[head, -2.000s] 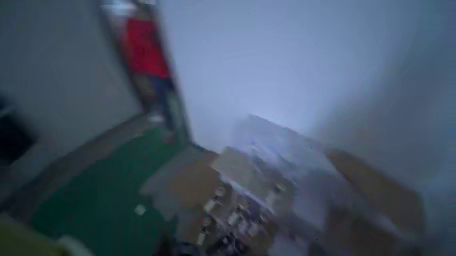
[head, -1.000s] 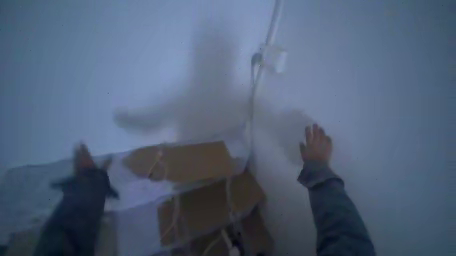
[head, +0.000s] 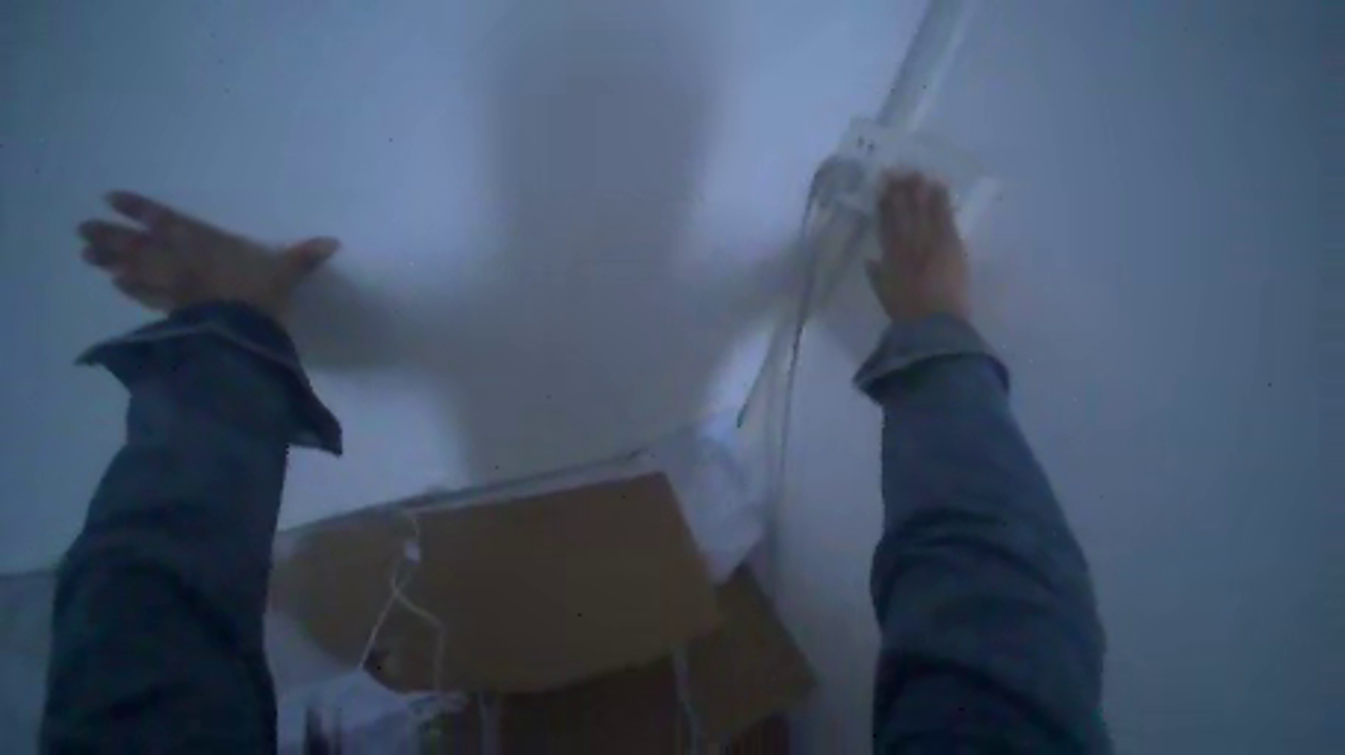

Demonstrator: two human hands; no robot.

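My right hand [head: 921,248] is raised against the wall at the upper right, its fingers over a white wall socket or switch [head: 870,143] with cords at its side. The hand covers part of the plate, so I cannot tell if it presses it. My left hand [head: 199,266] is at the upper left in front of the wall, fingers apart and empty. I cannot tell whether it touches the wall.
Cardboard sheets [head: 546,583] cover shelf tiers below. A thin white cord [head: 398,587] hangs over the upper sheet. White sheeting [head: 711,509] lies at the shelf's right end. A pale conduit [head: 926,62] runs up the wall, and my shadow falls on it.
Both hands have moved up. My right hand has reached the wall plate; my left hand has risen and spread its fingers. The shelf appears closer.
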